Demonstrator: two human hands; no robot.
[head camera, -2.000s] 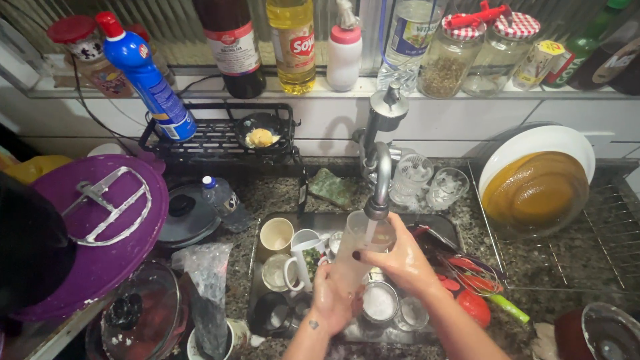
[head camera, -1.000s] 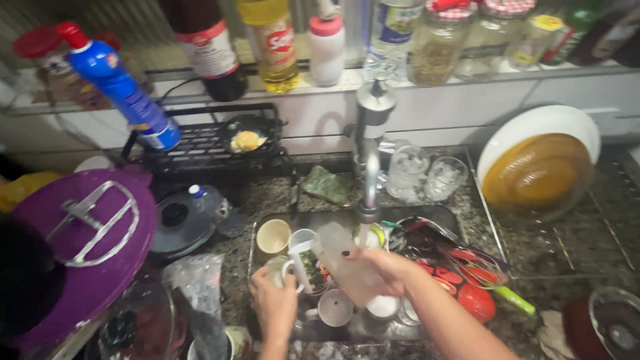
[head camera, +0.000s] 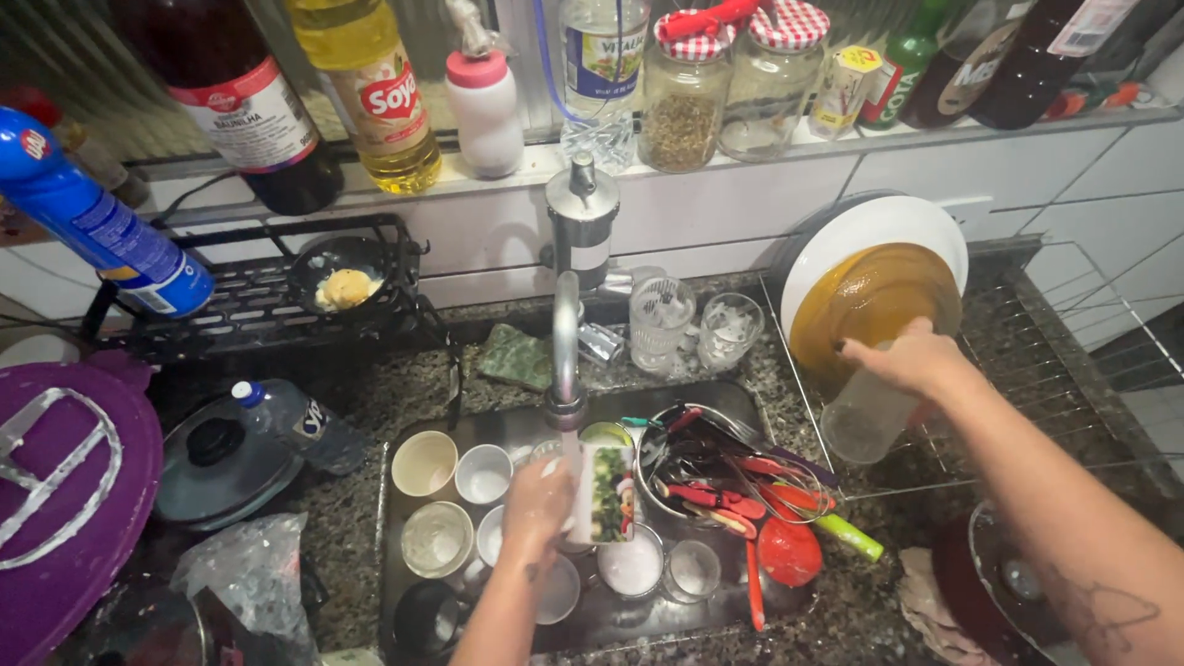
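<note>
My left hand (head camera: 538, 499) holds a white mug with a printed picture (head camera: 606, 495) under the metal faucet (head camera: 566, 351), over the sink. At the right, my right hand (head camera: 911, 363) grips a frosted clear cup (head camera: 862, 416) at the wire dish rack (head camera: 1027, 370), just in front of an amber glass plate (head camera: 874, 296) and a white plate (head camera: 823, 245) that lean upright. Several cups and glasses stand in the sink, among them a beige cup (head camera: 425, 462) and a white cup (head camera: 484, 474). Beside them a metal pot (head camera: 652, 462) is full of utensils.
Two glasses (head camera: 661, 324) stand behind the sink near a green stone-like piece (head camera: 516, 356). Left are a detergent bottle (head camera: 301, 425), a glass lid (head camera: 222, 481), a plastic bag (head camera: 250, 564) and a purple lid (head camera: 74, 499). Bottles and jars line the sill. A dark red pot (head camera: 980, 573) sits at lower right.
My right hand has moved from the faucet to the dish rack with the frosted cup. My left hand, on the cup two seconds ago, now has the printed mug under the faucet.
</note>
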